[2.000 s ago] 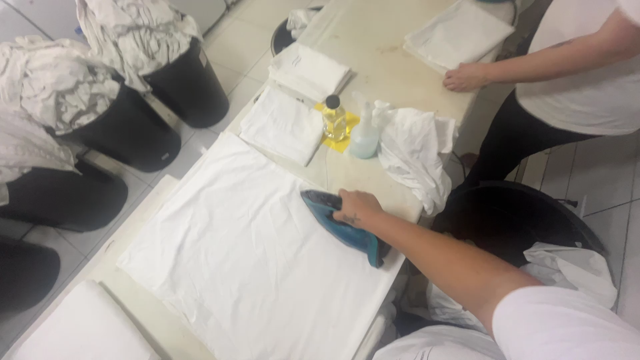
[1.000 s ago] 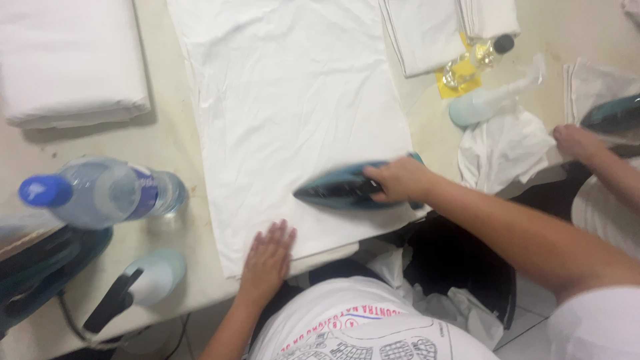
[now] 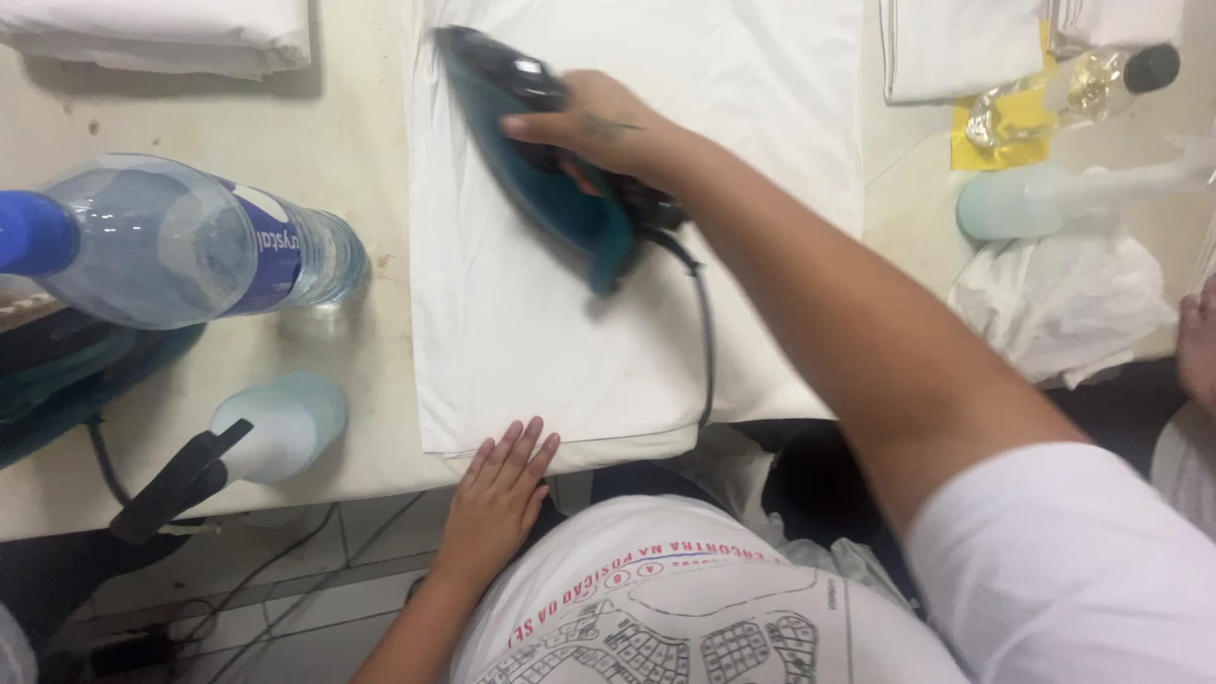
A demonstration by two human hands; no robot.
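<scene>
My right hand (image 3: 603, 128) grips the handle of a teal and black clothes iron (image 3: 541, 161), whose blurred soleplate lies over the left part of a folded white cloth (image 3: 608, 351). The iron's tip points to the upper left. A dark cord (image 3: 708, 332) runs from its heel down to the table's near edge. Flat at the cloth's near edge rests my left hand (image 3: 508, 475), fingers slightly apart and holding nothing. Small wrinkles show along the cloth's left side.
Left on the table are a water bottle (image 3: 161, 237), a spray bottle (image 3: 285, 427) and another iron (image 3: 95, 370). At right are a bottle of yellowish liquid (image 3: 1073, 95), another spray bottle (image 3: 1016, 201), crumpled white cloth (image 3: 1064, 285) and another person's hand (image 3: 1199, 342). Folded white cloths (image 3: 161, 28) lie at upper left.
From one second ago, the iron in my right hand has moved away from the near edge and turned, its tip now upper left. My left hand remains at the near edge.
</scene>
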